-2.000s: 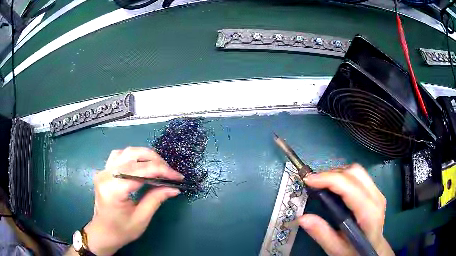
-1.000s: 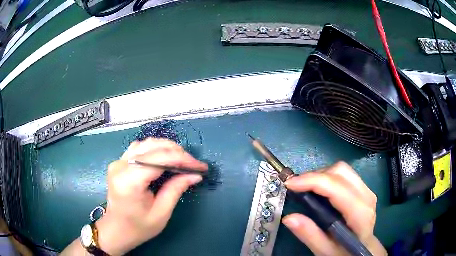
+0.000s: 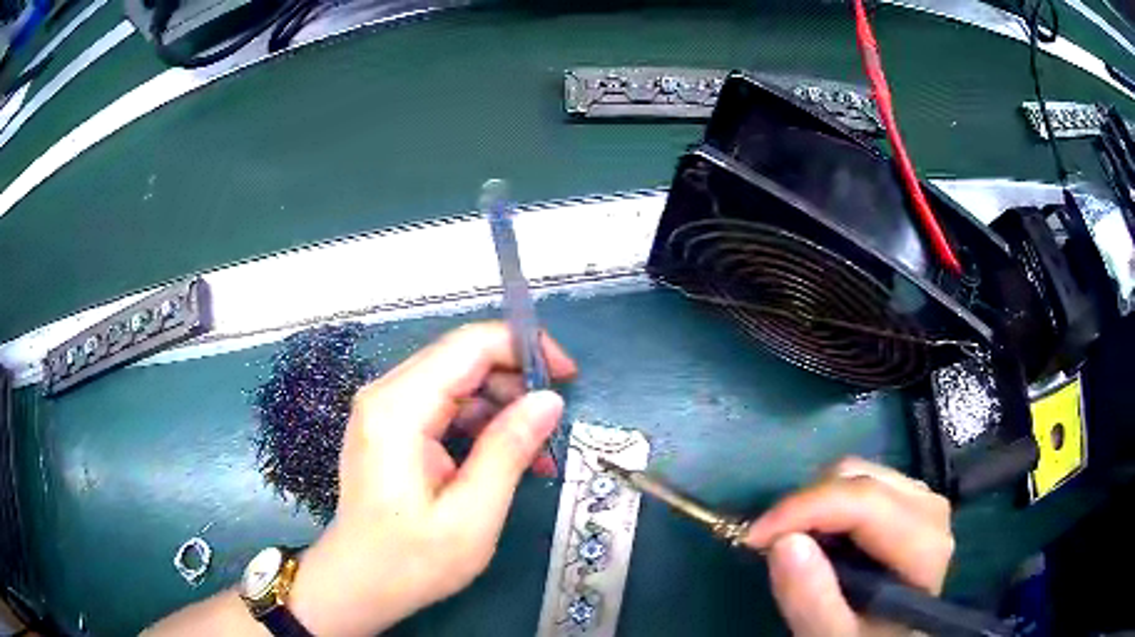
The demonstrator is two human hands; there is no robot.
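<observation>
My left hand (image 3: 454, 454) holds the flat grey tweezers (image 3: 517, 292), their broad end pointing up and away; their working tips are hard to see behind my fingers. My right hand (image 3: 859, 548) holds the soldering iron (image 3: 691, 508) by its black handle. The iron's thin tip is at the upper end of the near fixture strip (image 3: 566, 572), close to the topmost round workpiece (image 3: 602, 487). More round workpieces sit in a row below it. I cannot tell if the tweezers hold a component. The dark pile of small components (image 3: 305, 417) lies left of my left hand.
The fume extractor fan (image 3: 809, 286) stands behind my right hand, with a red cable (image 3: 899, 137) over it. A black tray (image 3: 968, 404) and yellow sponge (image 3: 1058, 438) are at right. Other fixture strips (image 3: 131, 334) lie at the white rail and beyond it. A silver ring (image 3: 192, 560) is lower left.
My left hand has moved right, away from the component pile, to beside the near strip, and the tweezers have turned upright. The iron's tip has come down onto or near the strip's upper end.
</observation>
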